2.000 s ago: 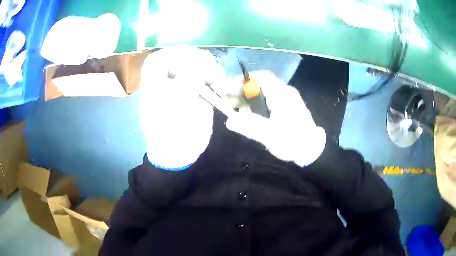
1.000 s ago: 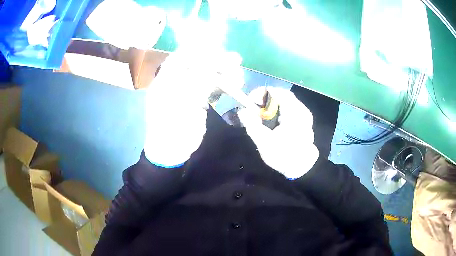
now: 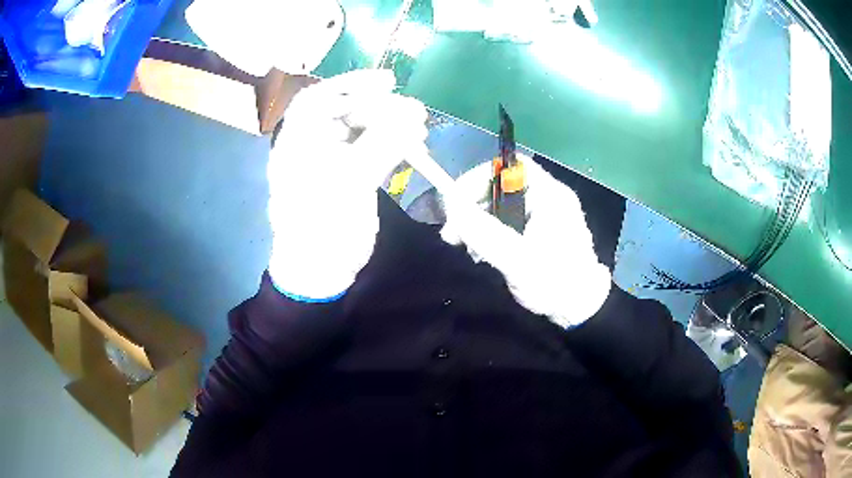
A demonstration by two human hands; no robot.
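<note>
My left hand [image 3: 327,196], in a white glove washed out by glare, is closed on one end of a narrow white strip [image 3: 432,175]. My right hand [image 3: 546,243], also in a white glove, holds a utility knife [image 3: 509,175] with an orange and dark body, its dark end pointing up. The strip runs between both hands, over my lap in front of the bench edge. Glare hides the fingers and where the strip ends. A smooth white housing [image 3: 266,33] lies at the bench edge, beyond my left hand.
A blue bin [image 3: 112,70] with white parts is at the upper left. An open carton [image 3: 201,89] sits under the bench edge, more cartons [image 3: 140,373] on the floor. Black wires [image 3: 780,233] hang from a clear bag [image 3: 761,112] on the green bench [image 3: 579,140]. A person's tan clothing [image 3: 803,411] is lower right.
The view has shifted, so the bin and housing sit higher and the bag shows more fully. Both hands still hold the strip and knife; the knife now stands more upright in view.
</note>
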